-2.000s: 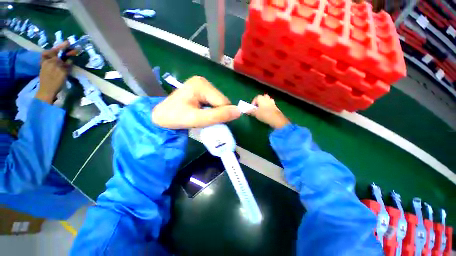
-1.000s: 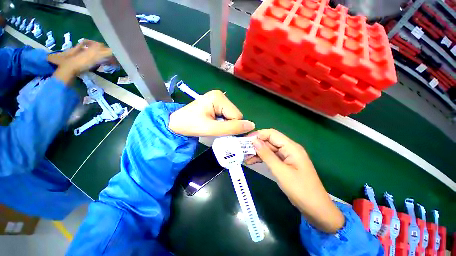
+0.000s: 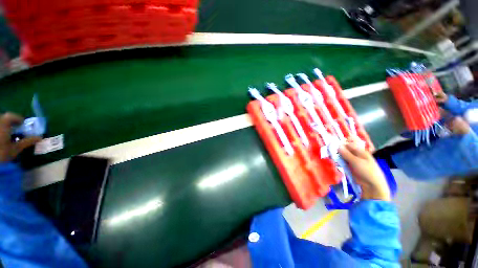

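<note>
A red watch tray (image 3: pixel 299 180) lies on the green bench at centre right, holding several pale blue wristwatches (image 3: pixel 285 107) in rows. My right hand (image 3: pixel 367 170) is over the tray's near right part, fingers closed on a pale blue wristwatch (image 3: pixel 343 162) with a small white tag (image 3: pixel 329 151) beside the fingertips; the fingers hide part of it. My left hand (image 3: pixel 9 137) is cut off by the left edge and blurred. It pinches another pale blue wristwatch (image 3: pixel 34 126), partly hidden, with a white printed label (image 3: pixel 49 145) just below it.
A black smartphone (image 3: pixel 84 199) lies on the bench at left. Red stacked trays (image 3: pixel 105 23) stand across the green conveyor (image 3: pixel 157 78), beyond the white rail (image 3: pixel 173 140). At right are another filled red tray (image 3: pixel 406 107) and another person's hands (image 3: pixel 458 126). A deep blue stool or bin (image 3: pixel 387 172) shows below the bench.
The view has swung right. My hands have moved apart from the watch and label they shared: the right is now at the tray, the left at the far left with a watch.
</note>
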